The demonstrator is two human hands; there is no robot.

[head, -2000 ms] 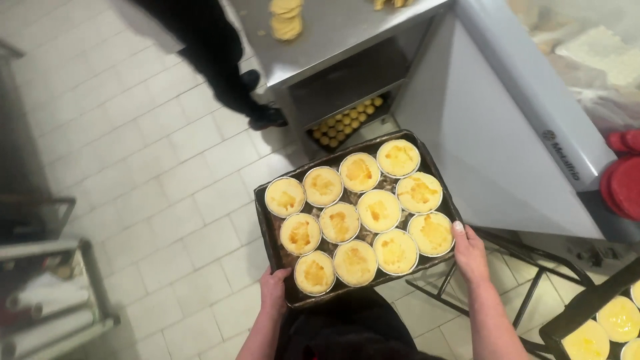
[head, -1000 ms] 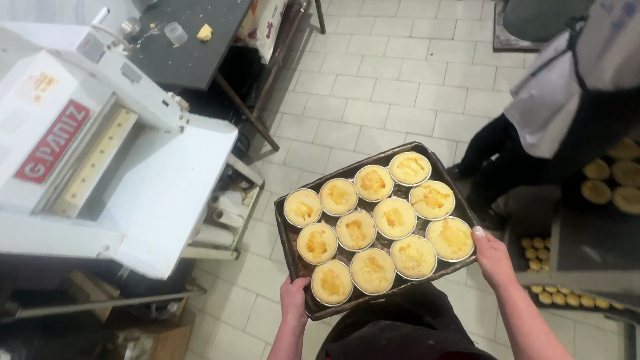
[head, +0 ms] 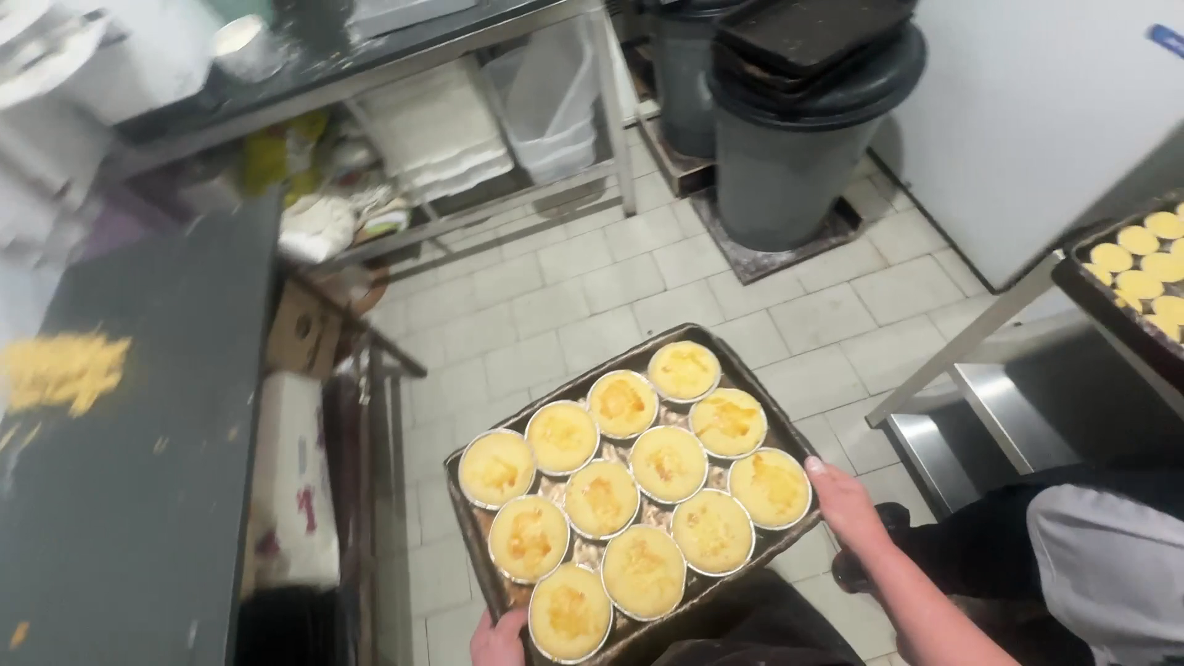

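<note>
Both hands carry a dark metal baking tray (head: 760, 553) in front of the body, above the floor. On it stand several round pies in foil cups (head: 668, 464), pale yellow with orange-yellow patches on top. My left hand (head: 498, 638) grips the tray's near left corner and is partly cut off by the bottom of the view. My right hand (head: 844, 499) holds the right edge, its thumb by the rim and its fingers hidden below.
A dark worktable (head: 157, 481) with yellow crumbs runs along the left. Ahead are a metal-framed table (head: 444, 42) and grey bins (head: 782, 176) with dark trays on top. At right, a person's dark-clothed leg (head: 971, 536) is close, and another tray of yellow rounds (head: 1119, 310) rests on a counter.
The view has swung far round, from the white machine to the worktable, bins and tiled floor. Both hands still hold the tray of pies.
</note>
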